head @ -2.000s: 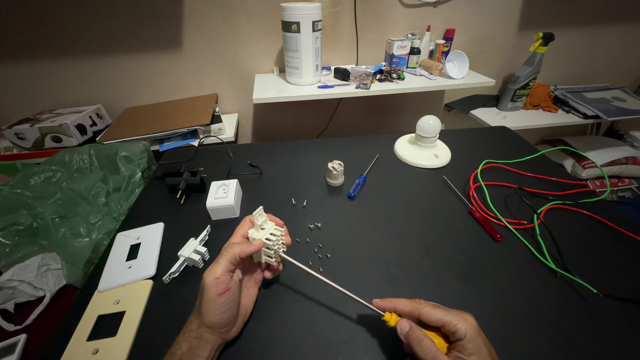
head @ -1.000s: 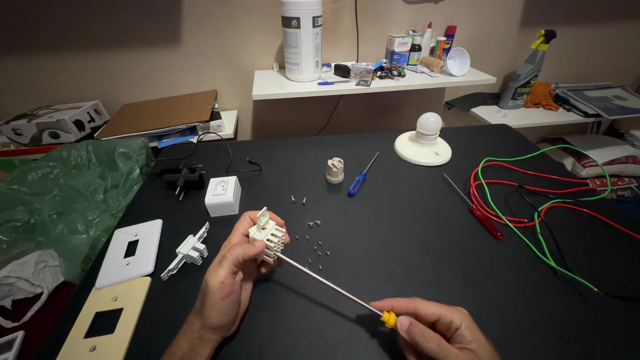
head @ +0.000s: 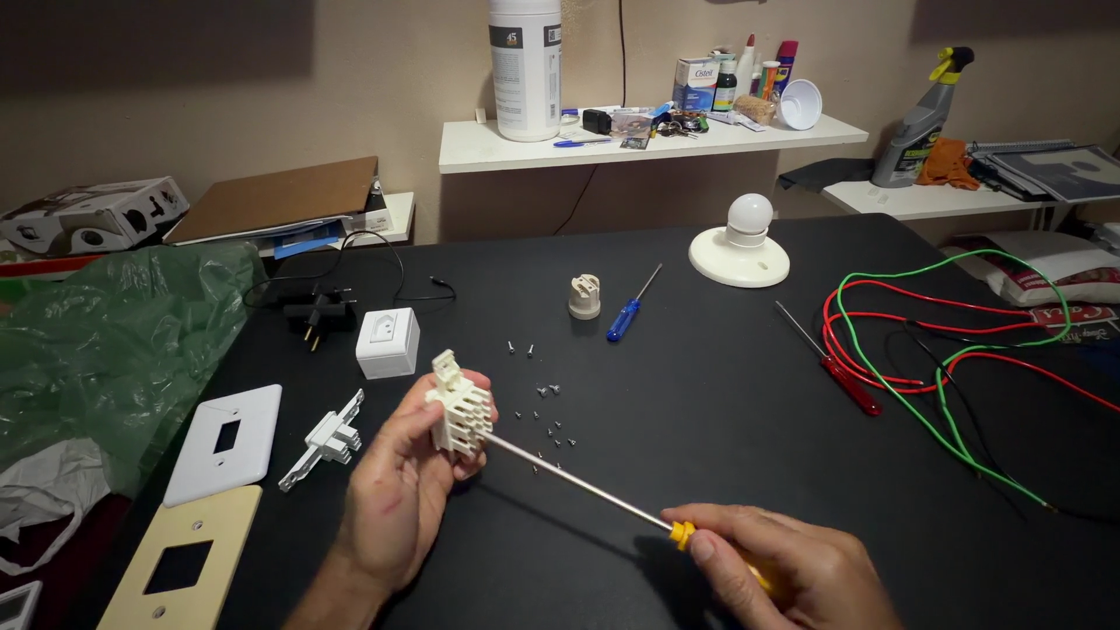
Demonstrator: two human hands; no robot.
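Observation:
My left hand [head: 402,481] holds a cream plastic switch module [head: 459,409] up over the black table, its slotted terminal side turned to the right. In my right hand [head: 779,560] is a long screwdriver [head: 582,481] with a yellow handle; its tip meets the module's lower right side, and the exact contact is too small to tell. Several small screws [head: 549,390] lie behind and right of the module. A white switch module on a mounting strap [head: 325,442] rests left of my left hand, beside a white wall plate [head: 226,444] and a cream wall plate [head: 188,560].
Behind the hands stand a white socket box [head: 388,343], a lamp socket [head: 584,297], a blue screwdriver [head: 632,306] and a bulb on a round base [head: 739,254]. A red screwdriver [head: 844,376] and red, green and black wires [head: 945,385] lie right. A green plastic bag [head: 131,324] borders the left.

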